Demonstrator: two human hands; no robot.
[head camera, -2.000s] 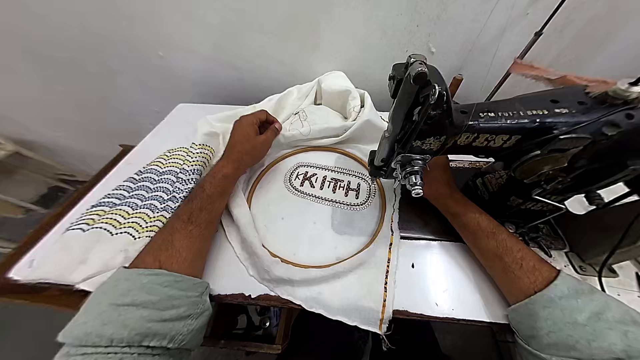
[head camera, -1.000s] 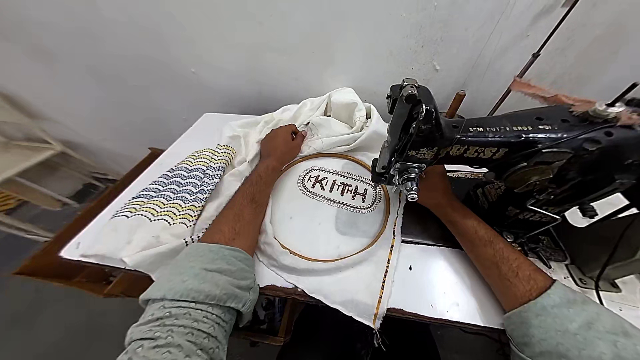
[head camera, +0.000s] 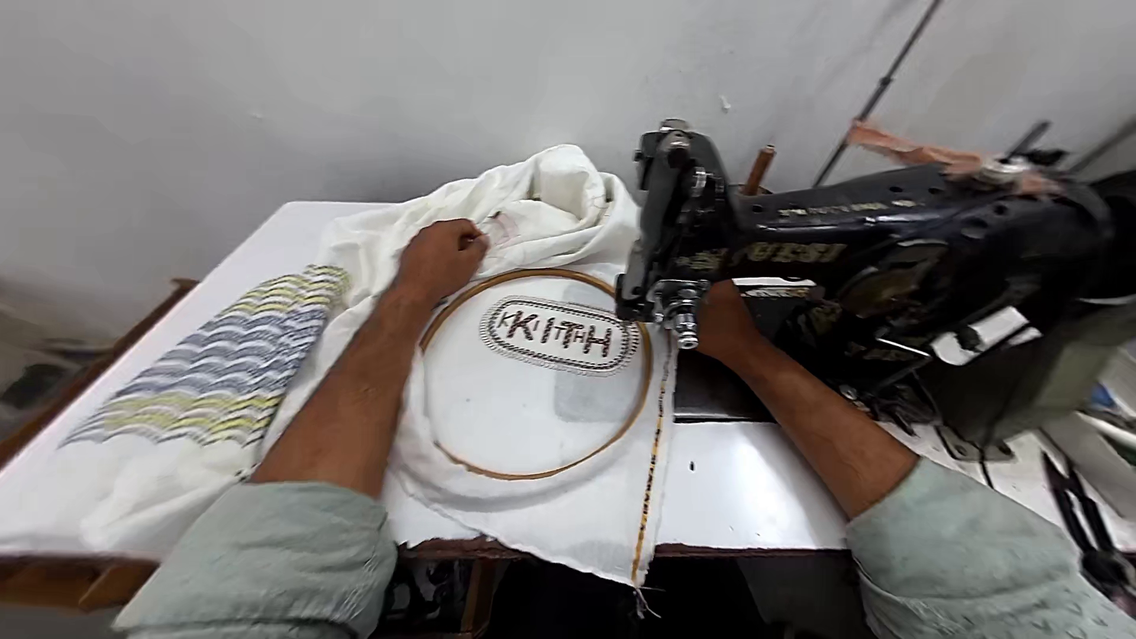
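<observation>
White fabric (head camera: 497, 426) lies on the table, stretched in a round wooden embroidery hoop (head camera: 541, 477). Inside the hoop is a dark embroidered oval patch of lettering (head camera: 561, 335). The patch's right end is beside the needle and presser area of a black sewing machine (head camera: 799, 240). My left hand (head camera: 444, 257) is at the hoop's upper left, over the bunched fabric, fingertips curled together; whether they pinch cloth is unclear. My right hand (head camera: 726, 321) reaches under the machine's arm, right of the needle area, its fingers hidden behind the metal parts. Blue and yellow wave stitching (head camera: 222, 364) covers the fabric at left.
The white tabletop (head camera: 754, 497) has a worn brown front edge. Black-handled scissors or snips (head camera: 1087, 524) lie at the far right. A brown thread spool (head camera: 760, 169) stands behind the machine, and a peach cloth strip (head camera: 923, 151) hangs over its top. A wall rises behind.
The view has shifted somewhat. Both hands stay in about the same places by the hoop and the machine; nothing else has plainly changed.
</observation>
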